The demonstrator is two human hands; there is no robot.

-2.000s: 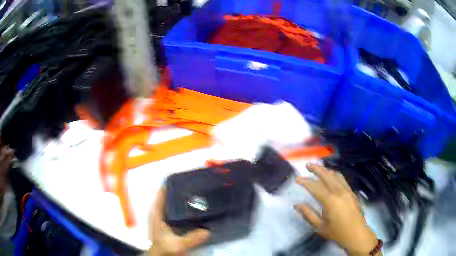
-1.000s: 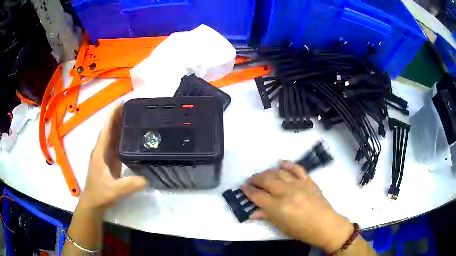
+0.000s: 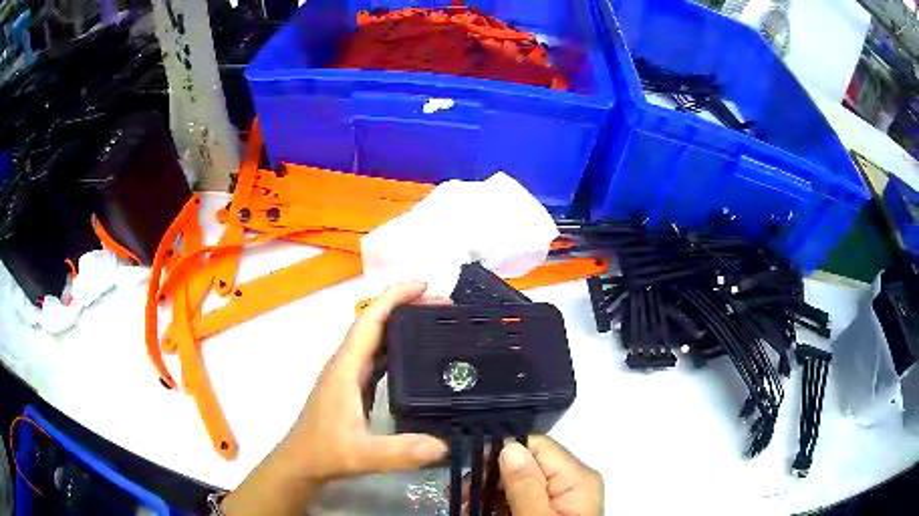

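Observation:
A black power bank [image 3: 484, 353] stands in front of me with its lamp and port end facing up. My left hand [image 3: 368, 413] grips it at its left side, thumb along the near side. My right hand [image 3: 549, 482] pinches a set of short black charging cables [image 3: 474, 469] that hang down from the unit's near side. The cables' lower ends are cut off by the bottom edge of the picture. Whether their upper ends are seated in the unit is not clear.
Orange carry straps [image 3: 272, 302] lie at left, beside a crumpled white sheet [image 3: 464, 227]. Black cables [image 3: 705, 302] are heaped at right. A blue strap bin [image 3: 433, 121] and a blue cable bin [image 3: 736, 166] stand behind. A metal post [image 3: 197, 101] and dark units [image 3: 141, 191] are at back left.
The right hand has brought the cables from the table to the unit's near side. The left hand still holds the unit. The view has tilted up, showing more of the bins.

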